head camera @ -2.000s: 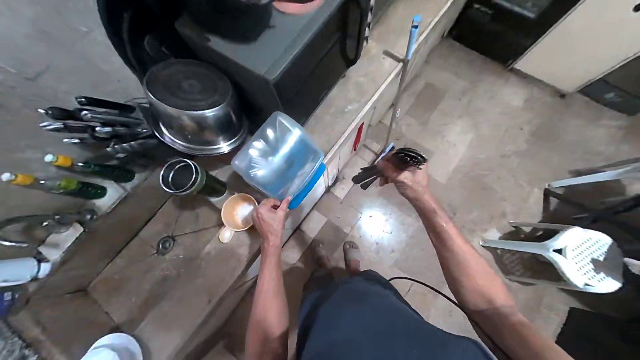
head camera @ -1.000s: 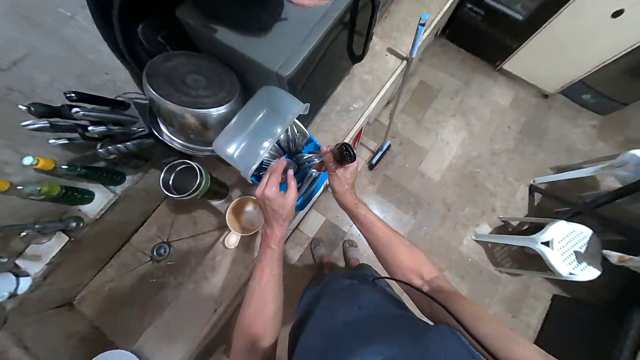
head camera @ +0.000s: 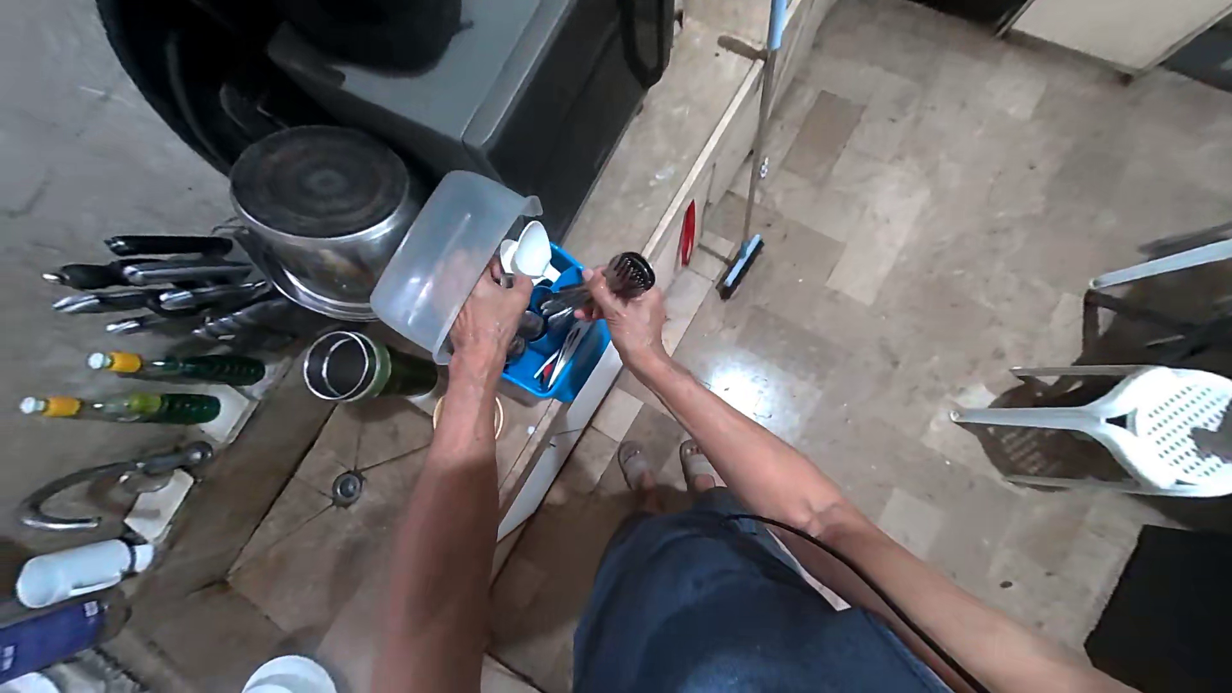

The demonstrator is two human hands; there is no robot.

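My left hand (head camera: 489, 322) grips white spoons (head camera: 531, 248) by their handles over a blue plastic cutlery box (head camera: 580, 371) on the counter edge. Spoons, dark-handled pieces and other utensils lie inside the box. A clear plastic cover (head camera: 452, 255) stands tilted open behind it, beside my left wrist. My right hand (head camera: 630, 318) is closed around a bunch of forks (head camera: 632, 273) at the box's right side, tines facing up toward me. The far part of the box is hidden by my hands.
Left of the box stand a steel pot (head camera: 322, 212), an insulated tumbler (head camera: 371, 369), and a cup (head camera: 498, 416) partly behind my left forearm. Knives (head camera: 173, 279), glass bottles (head camera: 178, 370) and a faucet (head camera: 91, 481) are farther left. A squeegee (head camera: 741, 267) leans on the counter; a white plastic chair (head camera: 1155, 423) stands right.
The cover, closed two seconds ago, is now open. My right hand has moved left to the box with the forks. My left hand now has white spoons in its fingers.
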